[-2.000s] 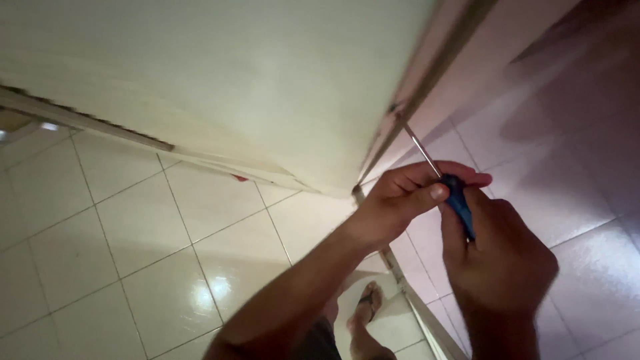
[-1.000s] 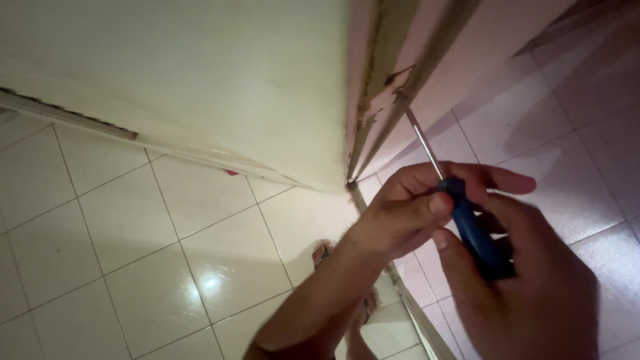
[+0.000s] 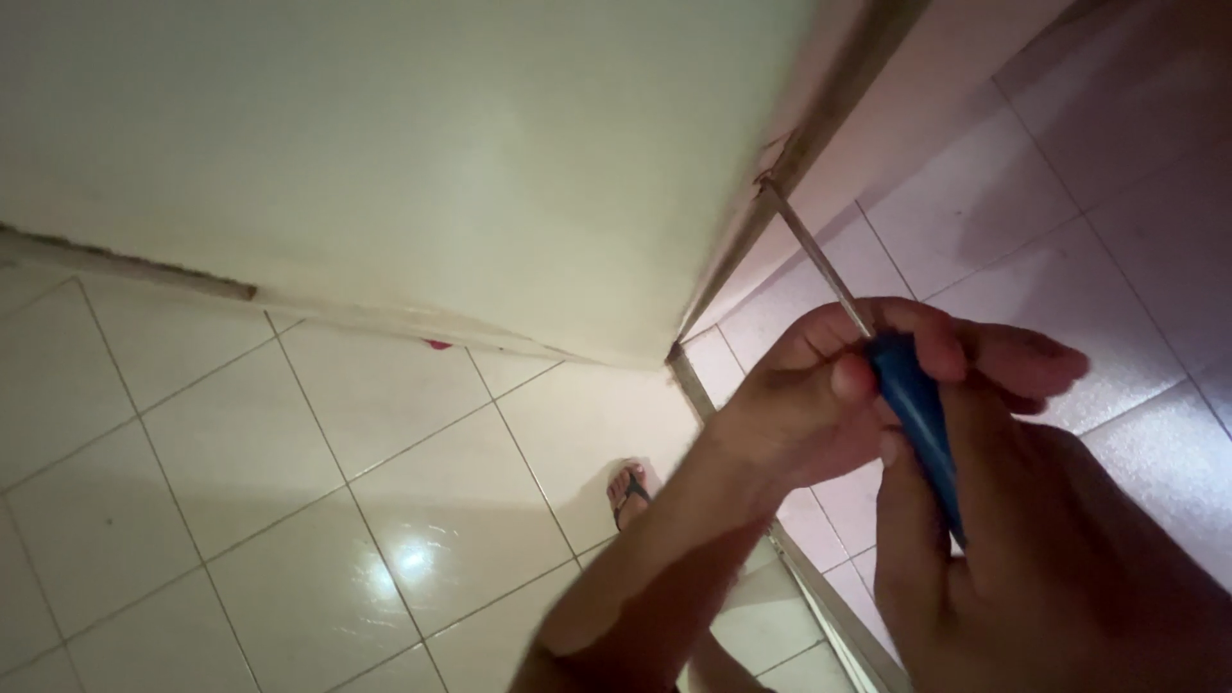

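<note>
A screwdriver with a blue handle (image 3: 912,409) and a long metal shaft slants up and left from my hands. Its tip meets the narrow edge of a pale door or panel (image 3: 500,164), at a small fitting or recess (image 3: 767,179) whose details are too small to tell. My left hand (image 3: 837,385) is closed around the front of the handle, where the shaft begins, with some fingers extended to the right. Farther back, my right hand (image 3: 1001,520) grips the handle between thumb and fingers. The very tip is hard to make out.
Light floor tiles (image 3: 279,452) spread below the panel, and more tiles (image 3: 972,241) lie in shade at the right. A threshold strip (image 3: 818,587) runs down from the corner. A foot in a flip-flop sandal (image 3: 628,493) is on the floor. A small red thing (image 3: 438,344) shows beneath the panel.
My right hand has shifted its fingers on the blue handle. The screwdriver stays against the panel's edge, with my left hand still at its front. The view has tilted somewhat.
</note>
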